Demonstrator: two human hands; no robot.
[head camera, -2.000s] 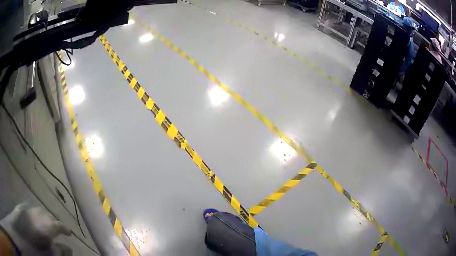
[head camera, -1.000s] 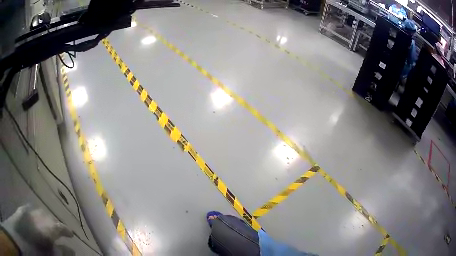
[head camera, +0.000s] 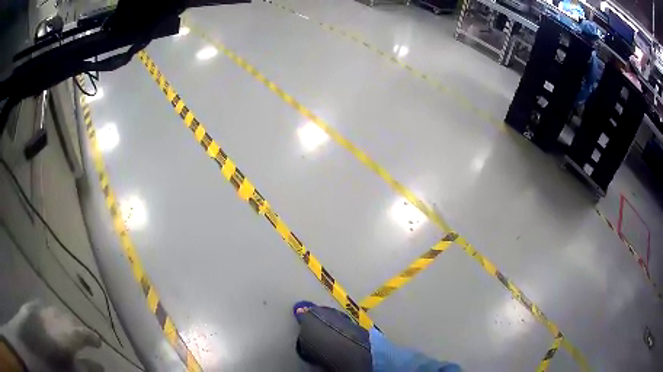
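A hand in a white-grey knit glove (head camera: 54, 336), which I take for my left hand, is at the lower left corner beside the pale machine side. It is blurred and cut off by the picture's edge, with a little bare skin at the wrist. Its fingers point right and downward. I cannot tell whether it holds anything. My right hand is out of the picture. The pale grey machine side (head camera: 43, 247) runs down the left edge with a thin dark cable on it.
A black jointed arm (head camera: 80, 54) with cables crosses the top left. Yellow-black tape (head camera: 247, 190) marks the shiny grey floor. A dark shoe (head camera: 331, 336) and light blue cloth are at the bottom. Tall black racks (head camera: 552, 83), metal tables and part of a person in blue are at upper right.
The view has shifted slightly, so the floor lines and racks sit a little further left and up than one second ago. The gloved hand stays in the lower left corner.
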